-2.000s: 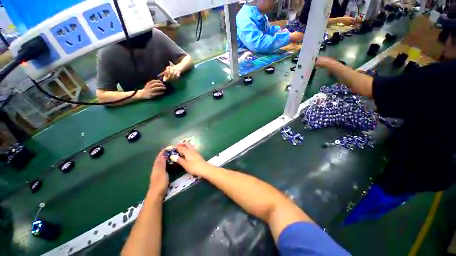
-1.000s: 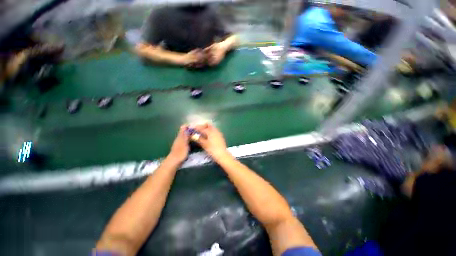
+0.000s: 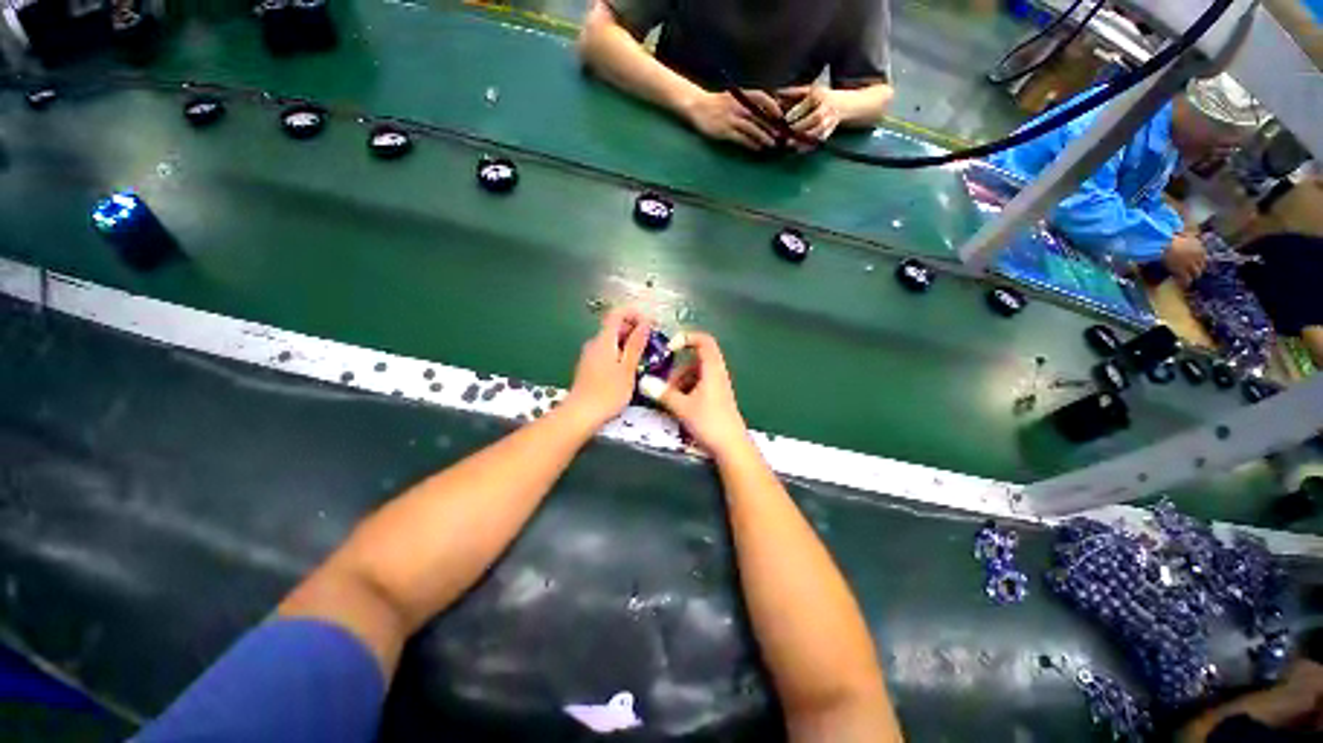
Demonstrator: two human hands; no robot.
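Note:
My left hand [image 3: 610,363] and my right hand [image 3: 699,389] meet over the white edge rail. Between them they hold a small blue-white circuit board [image 3: 656,353] at the mouth of a dark housing, mostly hidden by my fingers. A small pale part [image 3: 653,388] shows at my right fingertips. Short thin wires seem to stick up by the board. Whether the board is seated in the housing cannot be told.
Black discs [image 3: 654,211] lie in a row on the green belt [image 3: 363,261]. A lit housing [image 3: 124,218] stands left, another housing [image 3: 1091,417] right. A board pile [image 3: 1161,595] and white scrap [image 3: 607,710] lie on the dark bench. A person sits opposite; a post stands right.
The view has swung and tilted, so the belt and rail now slope down to the right. A dark housing on the belt at right has come into view. Both hands still hold the board.

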